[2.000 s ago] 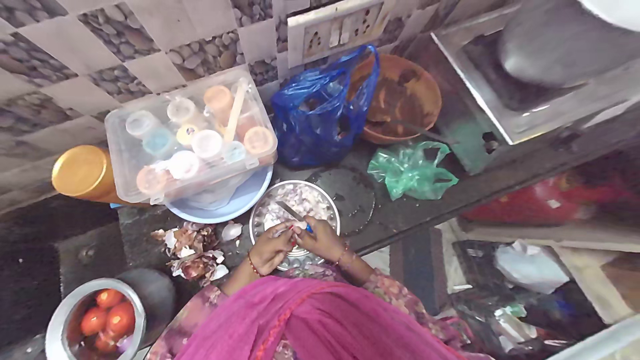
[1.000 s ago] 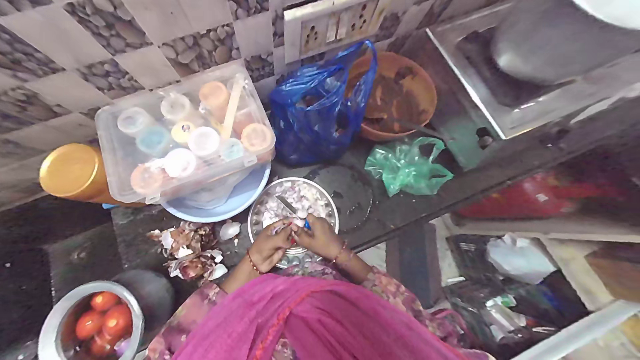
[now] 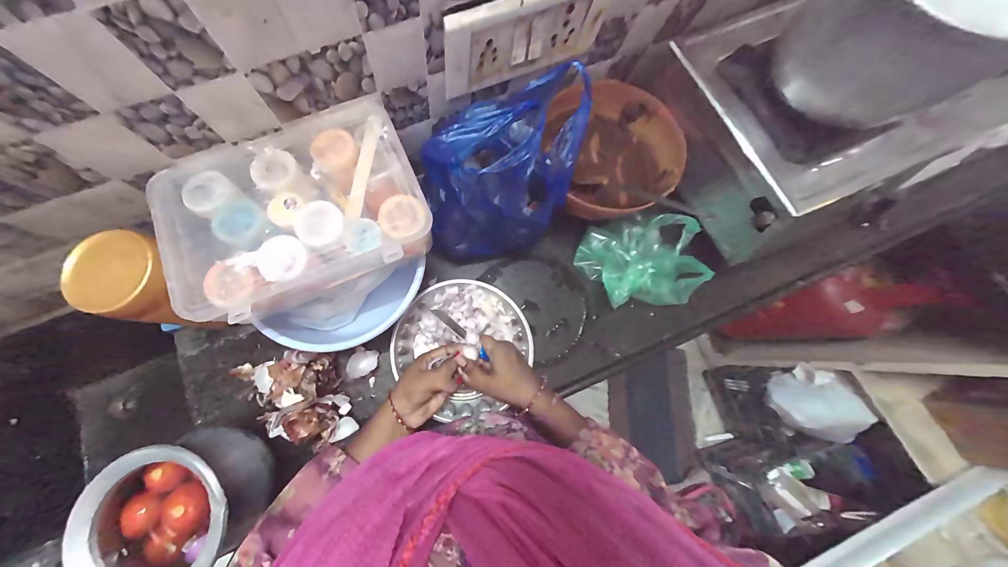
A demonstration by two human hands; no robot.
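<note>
Over the near half of a round steel plate [image 3: 526, 331] my two hands meet. My left hand [image 3: 429, 386] pinches a small pale piece of onion [image 3: 470, 351] at its fingertips. In my right hand [image 3: 504, 373] is a knife [image 3: 449, 323] with a blue handle, its blade pointing up and left above the chopped onion [image 3: 480, 307] on the plate. Onion skins [image 3: 303, 398] lie on the dark counter left of the plate, beside a loose pale onion layer [image 3: 362, 363].
A clear plastic box of jars [image 3: 291, 213] rests on a blue basin [image 3: 346, 335]. Behind the plate stand a blue plastic bag [image 3: 488, 181] and a brown bowl [image 3: 622, 150]; a green bag [image 3: 642, 260] lies right. A pot of tomatoes [image 3: 150, 504] is lower left, a stove [image 3: 756, 157] upper right.
My hands stay together over the plate, with only small shifts of the fingers and the knife. The things around them have not plainly moved.
</note>
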